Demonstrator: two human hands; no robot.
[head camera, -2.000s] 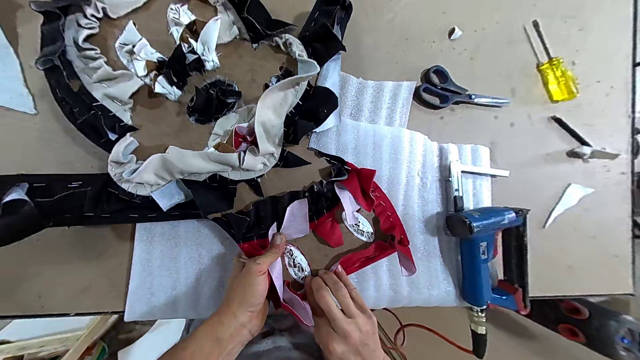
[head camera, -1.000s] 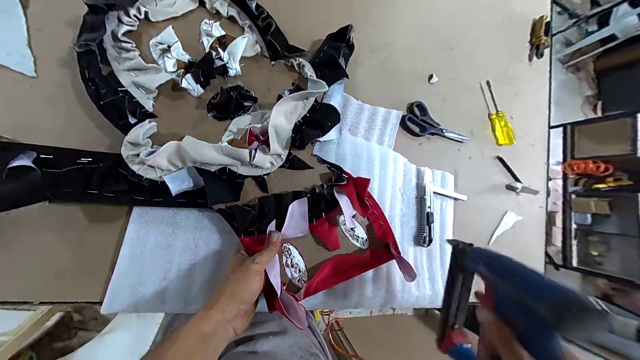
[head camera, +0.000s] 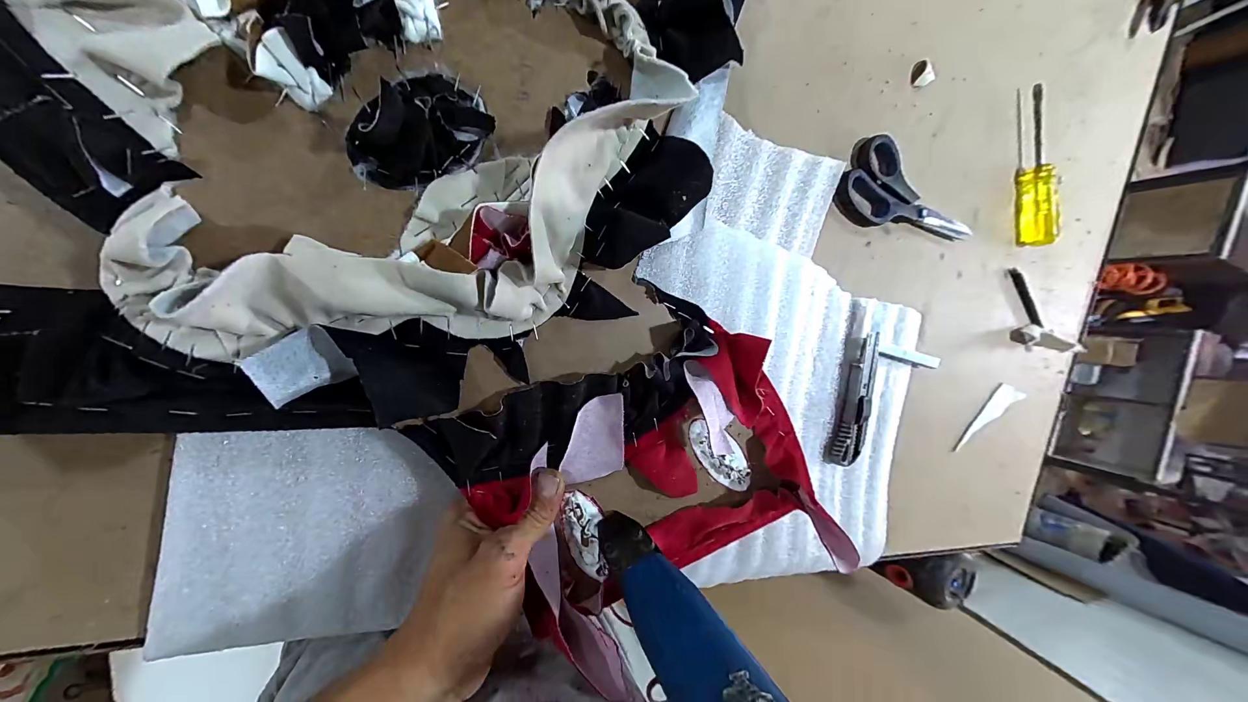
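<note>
My left hand (head camera: 485, 575) grips the edge of the board at its red and pink fabric (head camera: 502, 499), thumb on top beside a white oval patch (head camera: 584, 534). The nose of a blue pneumatic stapler (head camera: 673, 624) rests at the right of that patch; the hand on the tool is hidden below the frame. Red fabric (head camera: 726, 526) runs on to the right, around a second white oval (head camera: 720, 454). Black fabric (head camera: 546, 414) and gathered cream fabric (head camera: 351, 291) are stapled along the board's curved edges above my hand.
White foam sheet (head camera: 283, 536) lies under the piece. On it, right, is a utility knife (head camera: 855, 400). Scissors (head camera: 892, 190), a yellow-handled screwdriver (head camera: 1036, 205), a small tool with a dark handle (head camera: 1033, 317) and a white scrap (head camera: 989, 415) lie on the table (head camera: 965, 497). Shelves stand beyond the right edge.
The blue stapler, on the foam two seconds ago, has been picked up and brought left to the oval patch beside my left hand. My right hand has left the fabric. The view has moved closer.
</note>
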